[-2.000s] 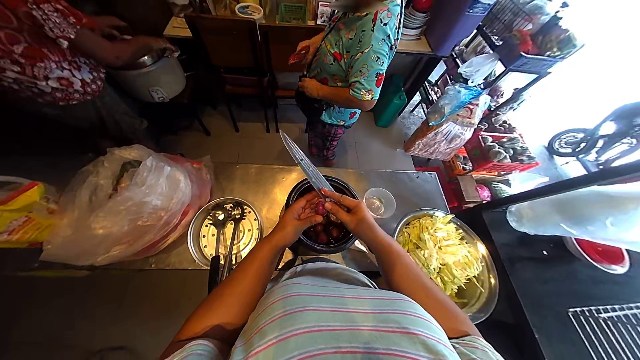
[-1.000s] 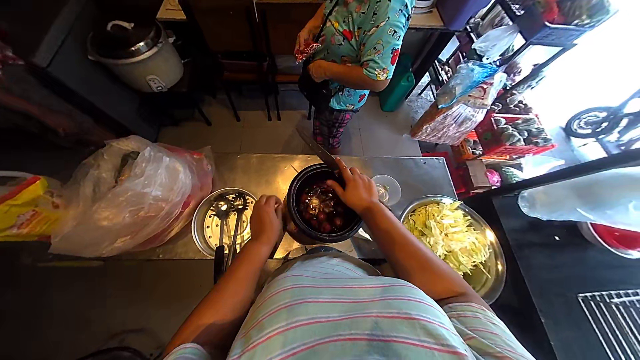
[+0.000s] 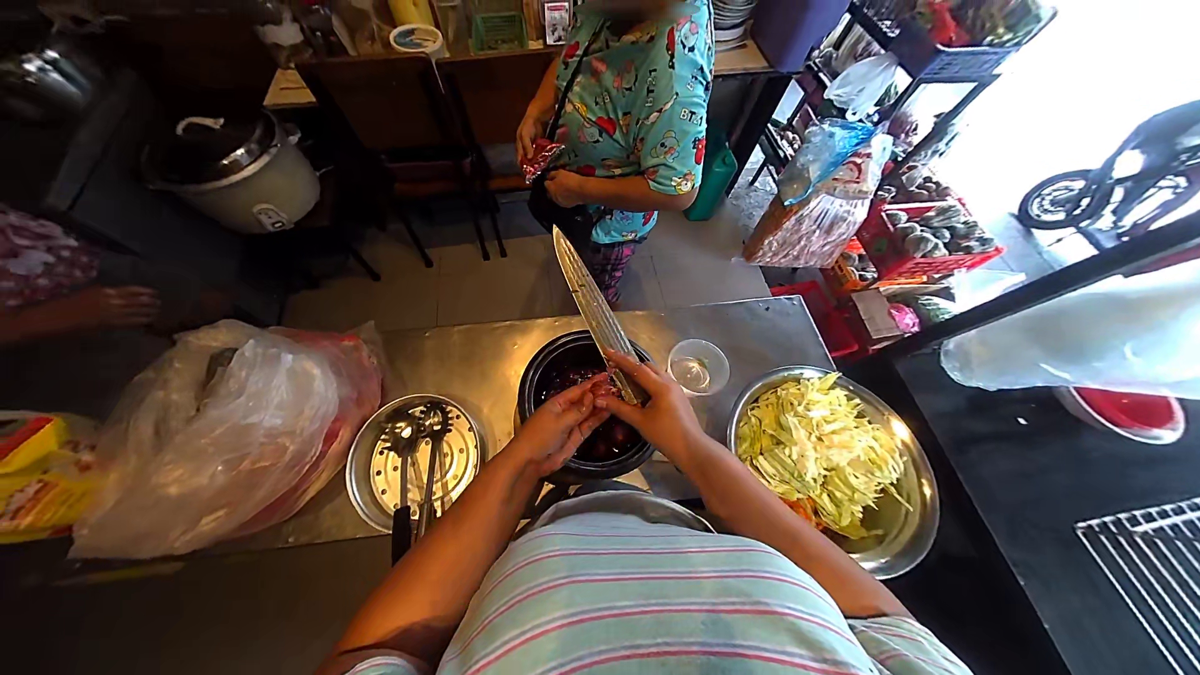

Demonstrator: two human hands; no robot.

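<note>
My right hand (image 3: pixel 652 403) is closed on a large knife (image 3: pixel 591 305), its wide blade pointing up and away over the far rim of a dark round pot (image 3: pixel 536 370). Against the knife's near end, my left hand (image 3: pixel 562 422) pinches a small reddish piece, perhaps a peeled onion or shallot. Dark red round pieces (image 3: pixel 614 436) lie in the pot beneath my hands. Right of the pot are a clear plastic cup (image 3: pixel 698 367) and a steel bowl (image 3: pixel 923 487) of shredded cabbage (image 3: pixel 816 445). To its left, ladles (image 3: pixel 431 441) rest on a perforated steel tray (image 3: pixel 361 469).
A plastic bag (image 3: pixel 225 431) covers the left of the steel table (image 3: pixel 450 352). A person (image 3: pixel 628 122) stands beyond the table, holding a small red packet. Another person's hand (image 3: pixel 127 305) shows at left, near a rice cooker (image 3: pixel 244 178). A wire rack (image 3: pixel 1148 553) lies at right.
My left hand has moved from the pot's left side to over the pot, meeting my right hand. The knife has risen from low at the pot's far rim and points up and away.
</note>
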